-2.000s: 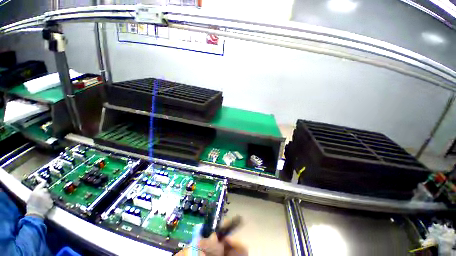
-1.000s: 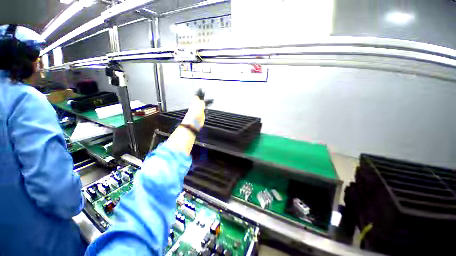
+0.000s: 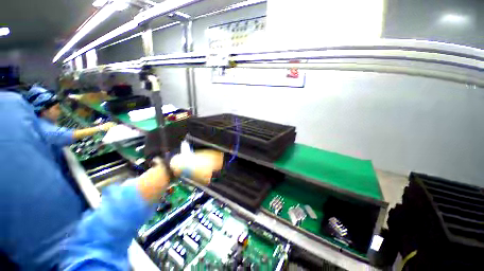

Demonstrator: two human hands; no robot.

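Observation:
My left hand (image 3: 197, 164) is blurred, reaching out from the lower left over the line, in front of the lower shelf. A dark band is on its wrist. I cannot tell whether its fingers hold anything; a pale tip stands up at its upper edge. My right hand is not in view. Below it, a green circuit board (image 3: 260, 246) with white blocks and dark round parts lies in a dark carrier at the bottom centre. A second green board (image 3: 165, 204) lies to its left, partly hidden by my arm.
Slotted black trays (image 3: 241, 133) stand on the green-topped shelf (image 3: 331, 169). Small silver parts (image 3: 297, 214) lie inside it. More black trays (image 3: 451, 211) stand at the right. A person in blue (image 3: 32, 180) is close at the left, another person (image 3: 49, 114) further along the line.
The view has swung left. My left hand has come down from the top of the tray stack to in front of the shelf. Another person further along has come into view.

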